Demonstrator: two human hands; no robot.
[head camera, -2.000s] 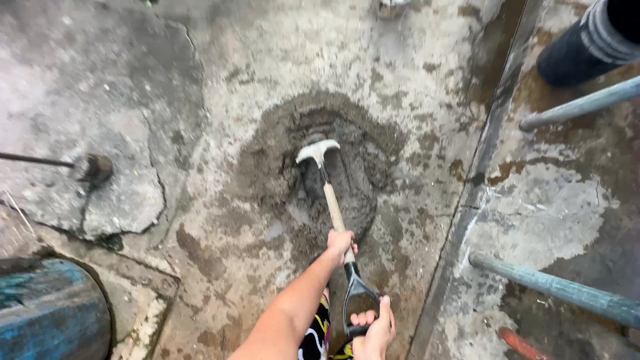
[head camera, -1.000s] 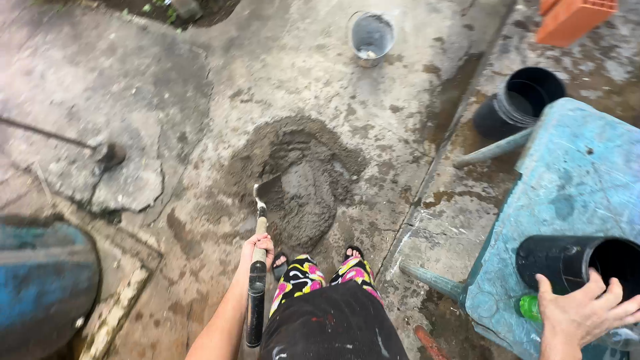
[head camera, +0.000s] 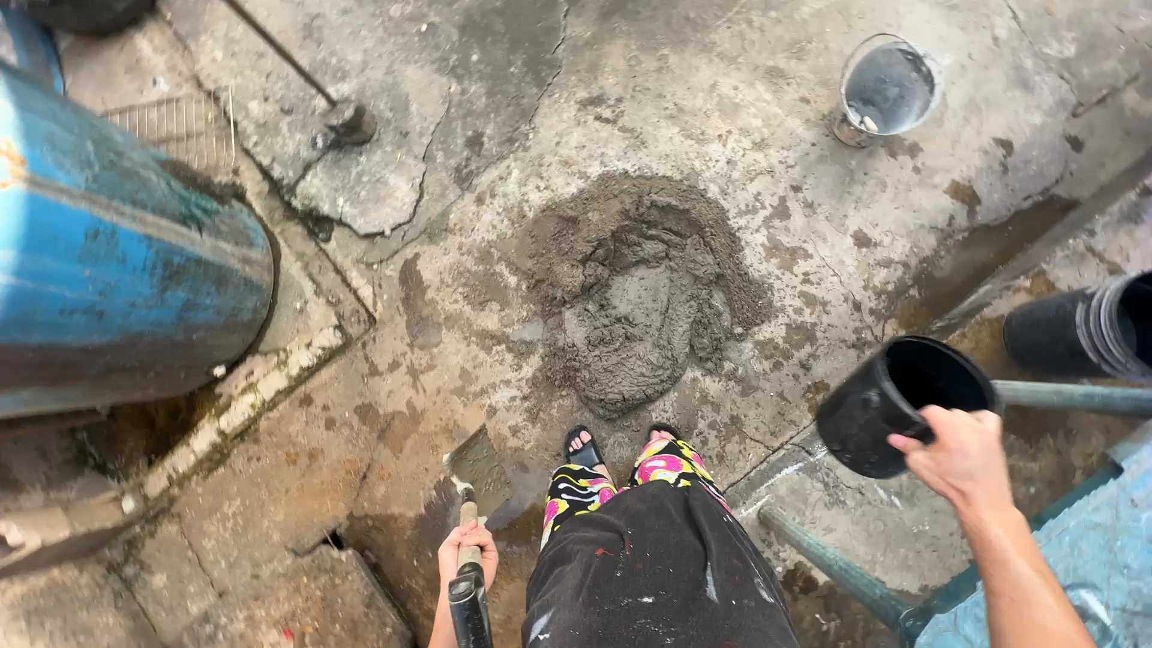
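Observation:
A mound of wet grey mortar (head camera: 630,333) lies on the concrete ground in front of my sandalled feet. My left hand (head camera: 468,551) grips the shaft of a shovel (head camera: 470,515), whose mortar-smeared blade rests on the ground to the left of my feet. My right hand (head camera: 956,454) holds a black plastic container (head camera: 868,418) by its rim, tilted, above the ground to the right of the mortar. The inside of the container looks dark, and I cannot tell what it holds.
A large blue drum (head camera: 117,261) lies at the left, near a rod with a lumpy end (head camera: 351,123). A grey-coated bucket (head camera: 889,90) stands at the upper right. Another black bucket (head camera: 1062,333) is at the right edge, beside the legs of a blue table (head camera: 1071,558).
Both hands were on the shovel at first; my right hand then reached the black container on the blue table and has since lifted it off. The shovel blade has moved from the mortar to beside my feet.

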